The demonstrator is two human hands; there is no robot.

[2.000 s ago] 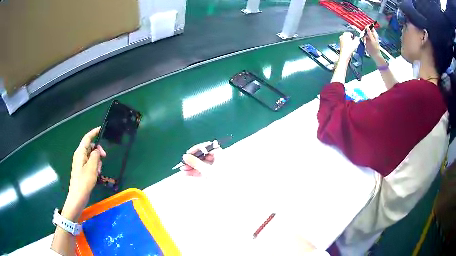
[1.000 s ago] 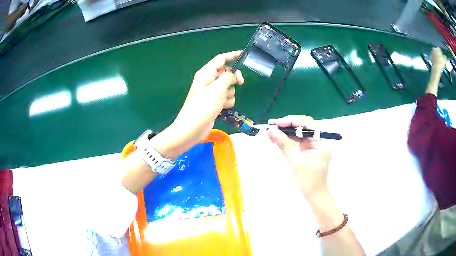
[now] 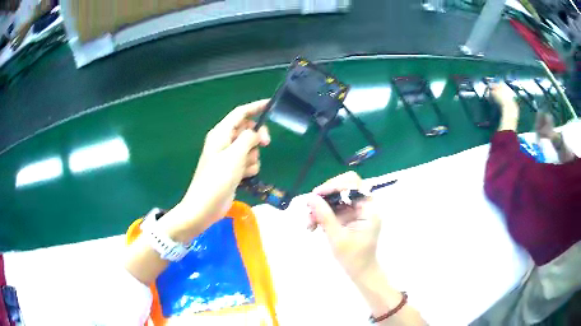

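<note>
My left hand (image 3: 228, 149) grips a black phone middle frame (image 3: 316, 93) by its long side, tilted above the belt edge. The frame's dark panel is at the top and its narrow component end is at the bottom, near my right hand. My right hand (image 3: 347, 213) holds a slim black pen-shaped tool (image 3: 382, 186) beside that lower end; its working tip is not clear. Below my left wrist, an orange tray (image 3: 260, 264) holds a shiny blue sheet (image 3: 205, 270) with whitish specks.
The green conveyor belt (image 3: 172, 102) carries more black frames (image 3: 420, 105) to the right, one partly behind the held frame. A person in a dark red sleeve (image 3: 532, 184) reaches over the belt at the right. A white bench cover (image 3: 446, 210) lies in front. Red material shows at the far left.
The held frame and both hands have shifted left and down in view. The pen tool has tilted, its back end now higher. The tool is a little farther from the frame's lower end.
</note>
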